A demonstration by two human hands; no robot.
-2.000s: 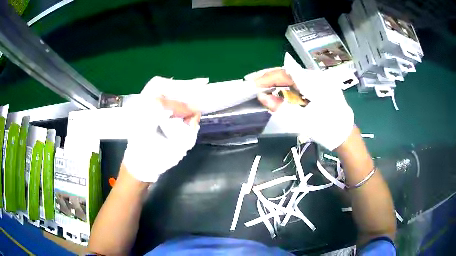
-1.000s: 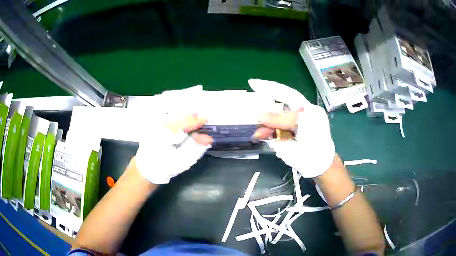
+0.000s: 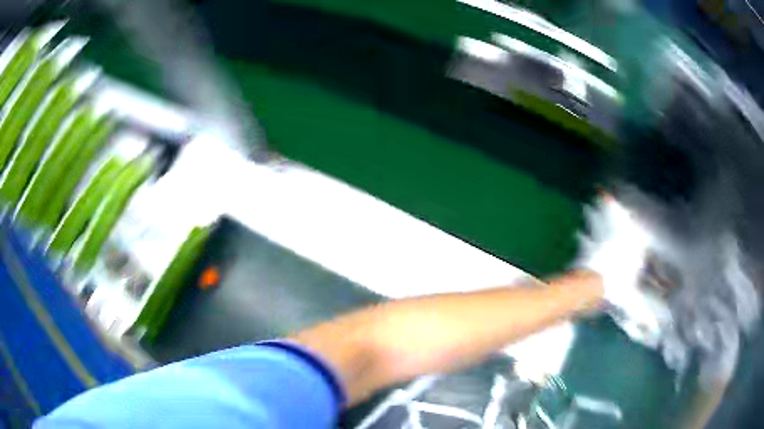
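The frame is strongly blurred. My left hand (image 3: 622, 261), in a white glove, is reached far across to the right, at the blurred grey-white stack of retail boxes (image 3: 708, 268). Its fingers and any grip cannot be made out. Part of my right forearm (image 3: 712, 398) shows at the lower right edge; my right hand merges with the blurred white and grey shapes above it. Whether either hand holds a box cannot be told.
Green-edged boxes (image 3: 59, 159) stand in a row at left. A white ledge (image 3: 360, 226) runs diagonally beside the green belt (image 3: 402, 176). An orange-red spot (image 3: 209, 277) is on the dark bench top (image 3: 268, 281). White strips (image 3: 444, 415) lie at lower right. More boxes (image 3: 536, 84) lie beyond the belt.
The view has turned and tilted. My left hand has moved from in front of me to the stack at right. The box held between both hands is no longer distinguishable there.
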